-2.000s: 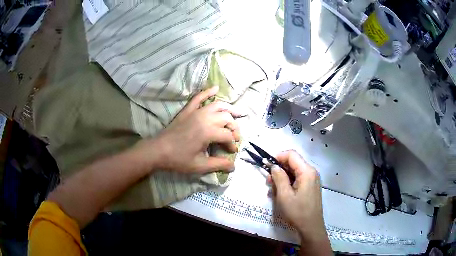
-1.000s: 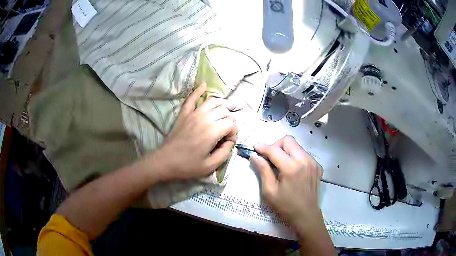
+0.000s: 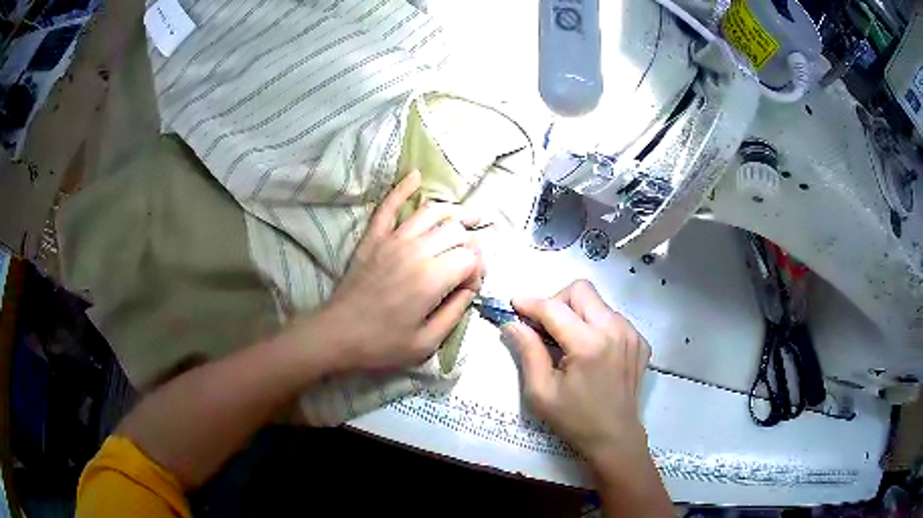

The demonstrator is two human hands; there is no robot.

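A khaki garment [image 3: 167, 273] with striped lining [image 3: 294, 91] lies on the left of the table, a white label [image 3: 170, 26] on the lining. My left hand [image 3: 410, 283] pinches the folded khaki and lining edge between thumb and fingers. My right hand [image 3: 587, 359] holds small black thread snips [image 3: 494, 312]. Their tips touch or nearly touch the edge beside my left fingertips, and my left fingers partly hide them. The snips look nearly closed.
The white sewing machine [image 3: 810, 223] stands at the right, its needle area [image 3: 567, 207] beyond my hands. Black-handled scissors [image 3: 784, 374] lie under its arm. A grey lamp-like bar [image 3: 570, 61] hangs at the top. Ruler marks [image 3: 708, 467] run along the front edge. Cardboard [image 3: 61, 132] lies at left.
The snips were open and apart from the cloth; my right hand has moved left and brought them to the pinched edge, their blades closing. My left hand keeps its hold.
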